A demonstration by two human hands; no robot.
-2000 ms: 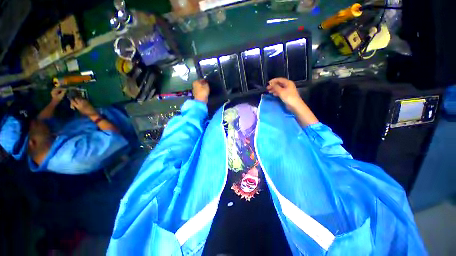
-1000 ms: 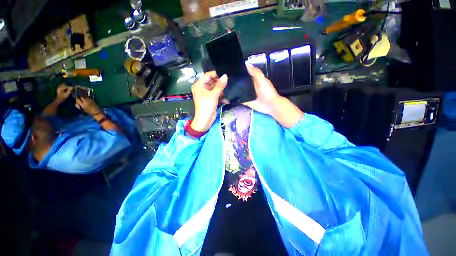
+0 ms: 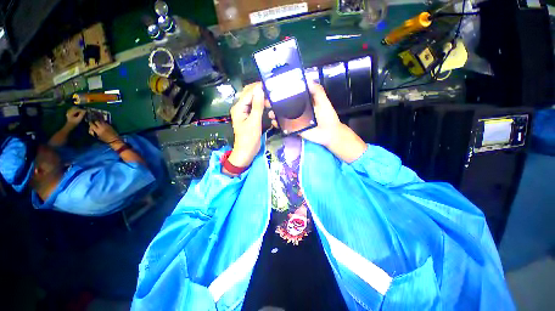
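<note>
A smartphone (image 3: 285,86) is held up in front of me, its screen facing me and showing bright white areas. My left hand (image 3: 248,118) is at its left edge, fingers bent against the side. My right hand (image 3: 333,129) holds its right and lower edge. Behind it, the long black phone tray (image 3: 373,91) lies on the green bench. Several dark phones (image 3: 359,81) stand side by side in its right part. The left part of the tray is mostly hidden by the phone and my hands.
An orange-handled tool (image 3: 409,28) and yellow-black holder (image 3: 418,61) are back right. A blue-purple box (image 3: 196,62) and pale ring (image 3: 161,61) are left. A parts tray (image 3: 195,155) is at the near left edge. A coworker (image 3: 91,173) sits left. Black trays (image 3: 496,173) are at right.
My hands have gone from the tray's near edge to holding a phone above it. Its screen was dark a second ago and now looks bright. The phone has shifted slightly towards me.
</note>
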